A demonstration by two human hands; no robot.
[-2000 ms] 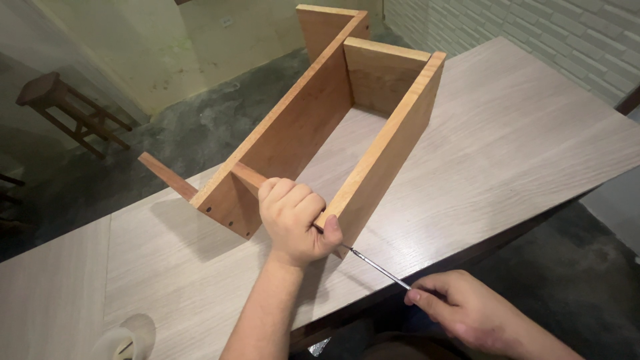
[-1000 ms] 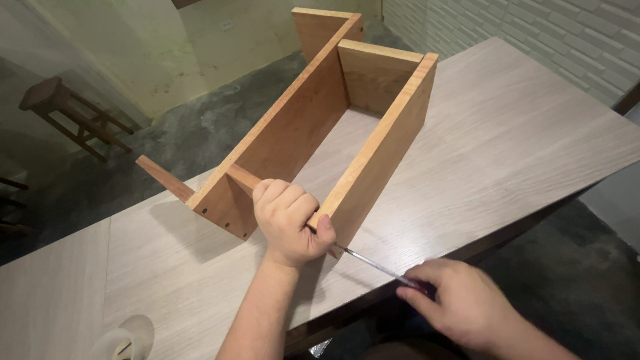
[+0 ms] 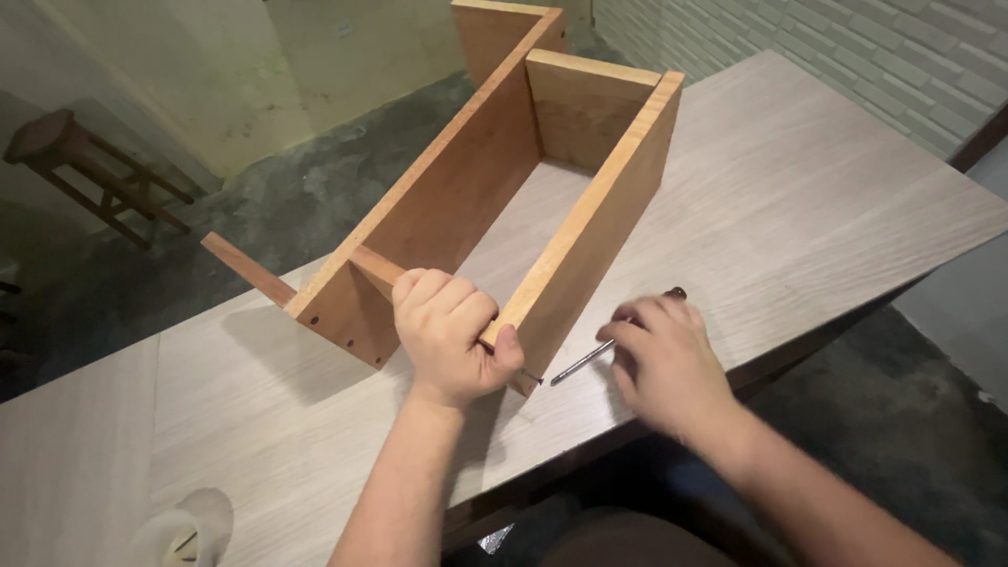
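Note:
A wooden shelf frame (image 3: 449, 165) made of several boards lies on the pale wood-grain table (image 3: 787, 197). My left hand (image 3: 453, 339) grips the near corner of the frame, its fingers around the short end board and its thumb by the long board's end. A screw (image 3: 533, 378) sticks out of that end, just beyond my thumb. To the right, my right hand (image 3: 665, 362) is closed around a screwdriver (image 3: 583, 363), partly hidden by the fingers. The screwdriver's tip is close to the screw but apart from it, over the tabletop.
A small whitish container (image 3: 169, 539) with dark, thin pieces in it stands at the table's lower left. Beyond the table, a wooden stool (image 3: 87, 169) stands on the dark floor by the wall. The table's near edge runs under my forearms.
My right hand has moved up and onto the table side with the screwdriver, whose shaft earlier reached the frame's near end. The screw there now shows. My left hand keeps its hold.

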